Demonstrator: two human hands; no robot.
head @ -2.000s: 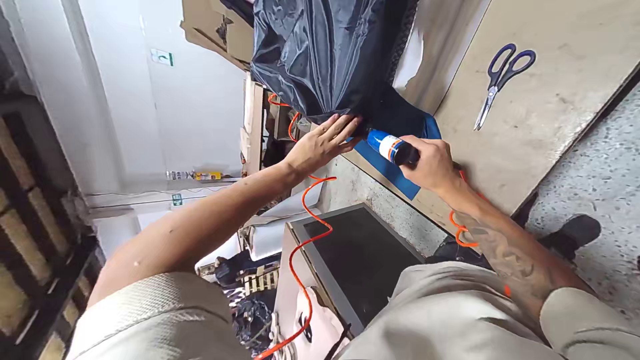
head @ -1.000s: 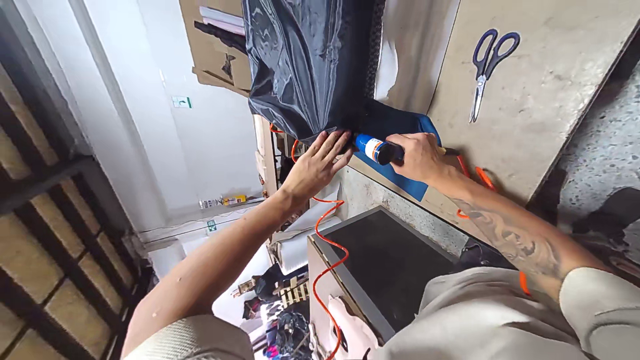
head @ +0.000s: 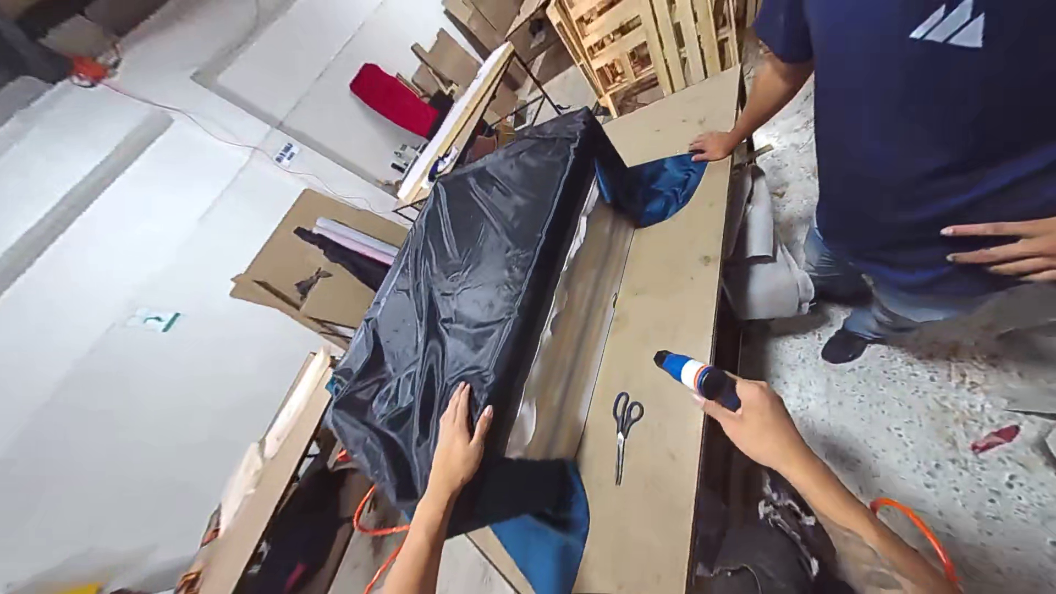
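My left hand point(head: 460, 441) rests with its fingers extended on the black fabric cover point(head: 462, 256) of a long upholstered piece that lies on the wooden table point(head: 660, 313). In my right hand point(head: 755, 417) is a blue and black air tool point(head: 693, 375), held above the table's right edge and apart from the cover. Blue fabric point(head: 549, 524) hangs from the near end of the piece, and more blue fabric point(head: 664, 190) lies by its far end. Between the piece and my right hand, dark-handled scissors point(head: 624, 429) lie on the table.
Across the table, a person in a dark shirt point(head: 916, 148) has one hand on the table by the far blue fabric. An orange coiled hose point(head: 916, 524) runs by my right forearm. A cardboard box point(head: 309, 264) with rolls stands left; wooden pallets point(head: 643, 49) stand at the back.
The tool in my right hand has moved away from the corner of the black cover, out past the scissors. My view has swung widely, bringing the other person into sight.
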